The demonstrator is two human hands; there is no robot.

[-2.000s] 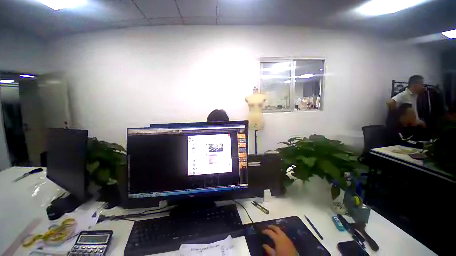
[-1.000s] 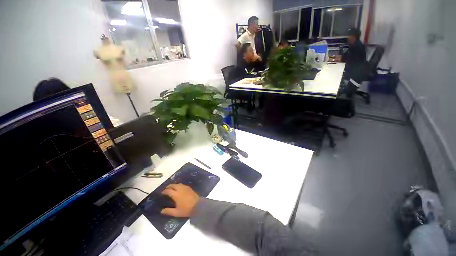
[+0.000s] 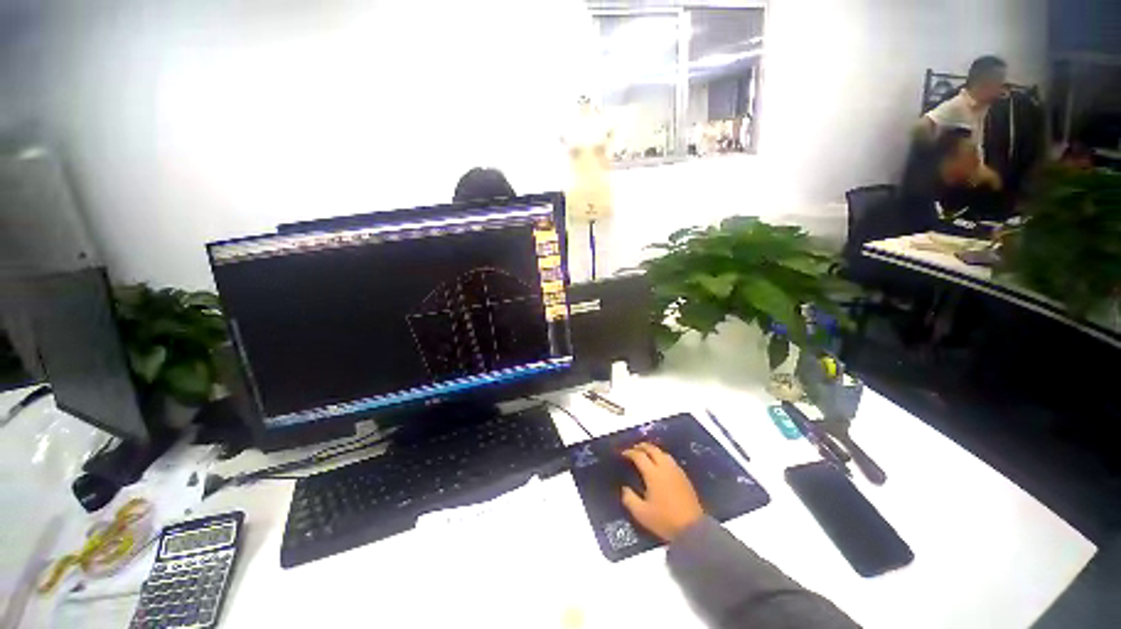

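My right hand (image 3: 661, 489) rests on the black mouse pad (image 3: 725, 477), its fingers over a dark computer mouse mostly hidden under the palm. My left hand is not in view. The monitor (image 3: 357, 320) shows a black window with thin dotted pattern outlines and orange buttons at its right edge. The keyboard (image 3: 406, 479) lies below the monitor. A white paper sheet (image 3: 492, 522) lies in front of it.
A calculator (image 3: 188, 575) and yellow loops (image 3: 105, 541) lie at the left. A smartphone (image 3: 848, 519), a thin pen (image 3: 728, 435) and dark-handled tools (image 3: 848, 445) lie right of the pad. A plant (image 3: 744, 285) stands behind; people are at a further desk.
The view has swung right, then back left. The white window with pictures on the monitor has given way to pattern outlines. My right hand stays on the mouse.
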